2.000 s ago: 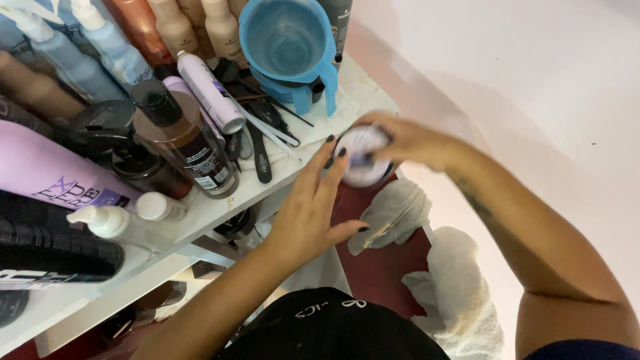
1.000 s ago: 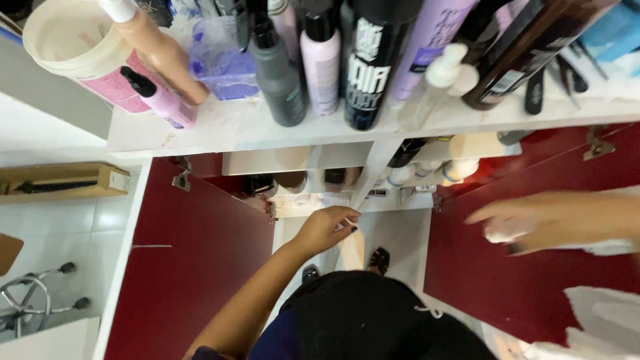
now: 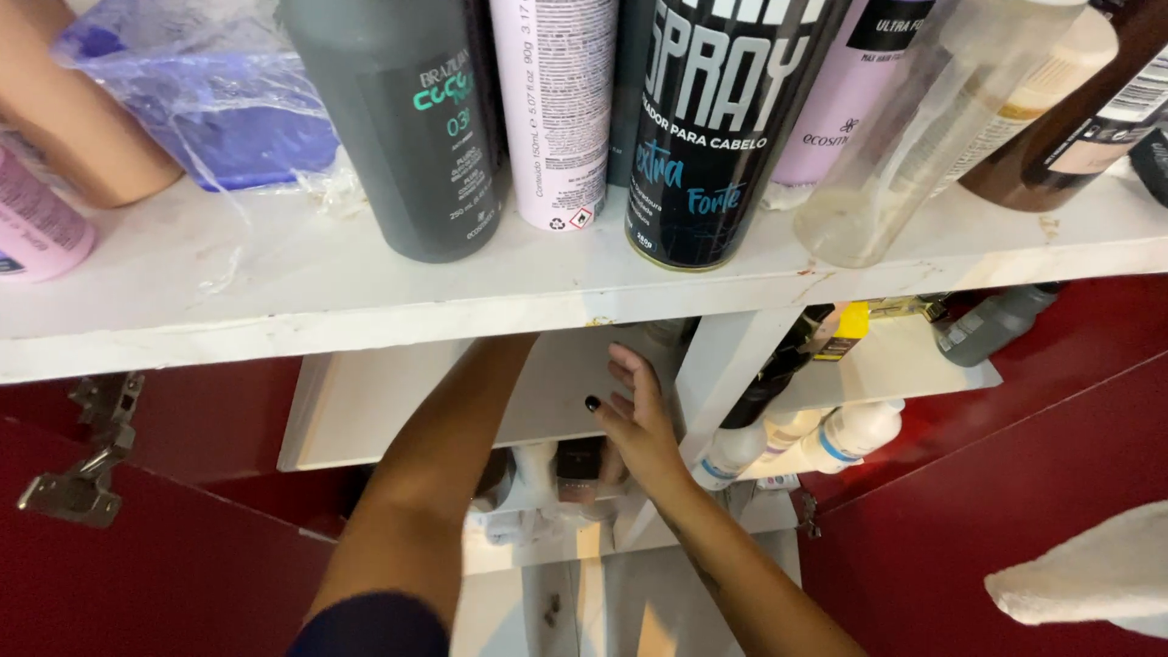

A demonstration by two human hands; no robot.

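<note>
My left forearm reaches up into the cabinet, and the hand at its end is hidden under the white countertop (image 3: 584, 310). Over the upper inner shelf (image 3: 547, 388), beside the vertical divider (image 3: 730, 365), is my right hand (image 3: 636, 406), palm turned left, fingers apart and holding nothing. A dark bottle or jar (image 3: 580, 465) and a pale container (image 3: 536, 470) stand on the shelf below, just under my right hand. Part of another container (image 3: 671, 328) shows at the back, beyond my right fingertips.
A black hair spray can (image 3: 707, 155), a grey bottle (image 3: 411, 137), a pink can (image 3: 558, 119) and a clear bottle (image 3: 876, 182) line the countertop edge. Red cabinet doors stand ajar on both sides, one with a metal hinge (image 3: 82, 474). White bottles (image 3: 853, 433) occupy the right compartment; white cloth (image 3: 1095, 570) hangs at right.
The view has moved from the countertop to the cabinet below. My left hand has gone in under the countertop. My right hand has moved from the right-hand door to the inner shelf.
</note>
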